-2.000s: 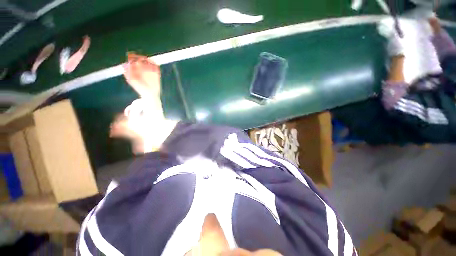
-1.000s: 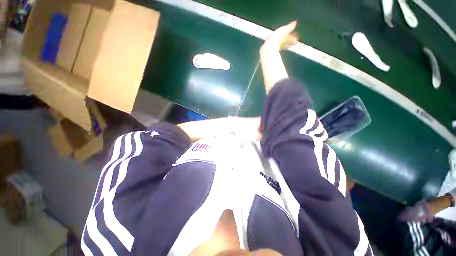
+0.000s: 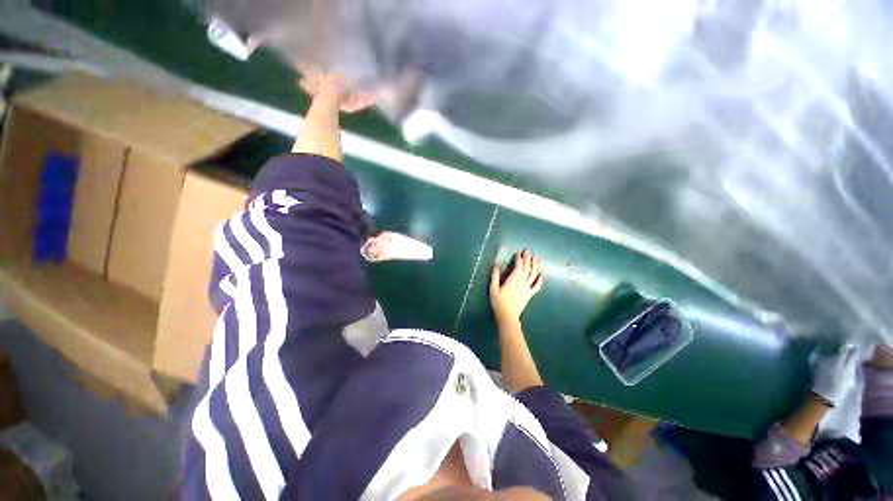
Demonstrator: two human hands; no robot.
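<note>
My left hand (image 3: 338, 93) reaches over the belt's rail at the upper left. It is blurred at the edge of a large translucent plastic bag or sheet (image 3: 587, 88), and I cannot tell whether it grips it. My right hand (image 3: 516, 284) rests on the green ledge, fingers apart, holding nothing. A pale, pinkish-white housing shell (image 3: 397, 247) lies on the ledge between my left sleeve and my right hand. A white piece (image 3: 227, 39) is beyond my left hand at the belt, partly blurred.
A clear tub (image 3: 646, 342) with dark contents stands on the ledge to the right. A large open carton (image 3: 127, 215) with blue pieces is at the left. Another worker's gloved hand (image 3: 835, 377) is at the lower right. The plastic covers much of the belt.
The view has turned. The plastic has come into view over the belt. My left arm has stretched out to the belt, and my right hand has come back from the rail onto the ledge.
</note>
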